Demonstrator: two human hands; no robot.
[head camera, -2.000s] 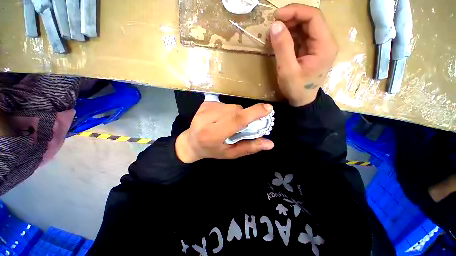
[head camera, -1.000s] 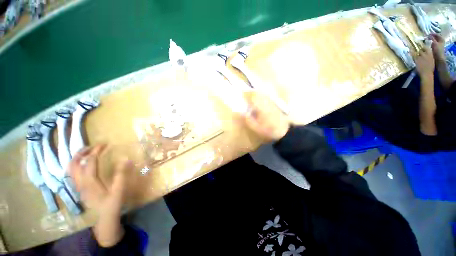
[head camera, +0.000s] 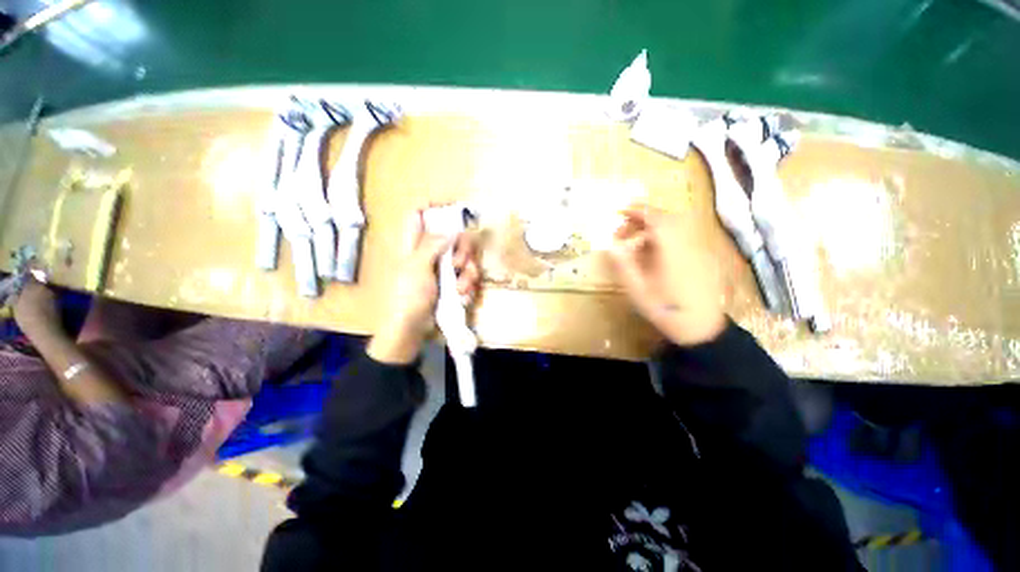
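Observation:
My left hand (head camera: 431, 277) grips a white-grey leg-shaped part (head camera: 452, 311) near its ridged foot end, which points up and away; the plain end hangs down past the table's front edge. My right hand (head camera: 662, 274) is blurred over the table, right of the small white dish (head camera: 548, 232), with thumb and fingers close together; whether it holds a stick cannot be told. The dish sits on the stained brown board (head camera: 526, 274), washed out by glare. More leg parts lie in a left group (head camera: 349, 184) and a right group (head camera: 772, 218), foot ends toward the back.
A white pad (head camera: 660, 136) and a pointed white object (head camera: 632, 87) are at the back edge by the green strip (head camera: 470, 45). A yellow frame-like object (head camera: 106, 235) lies far left. A person's arm (head camera: 67, 346) is at the left.
The view has turned. My left hand was open over the left group a second ago and now holds a part in front of me. My right hand has moved from the right group toward the dish.

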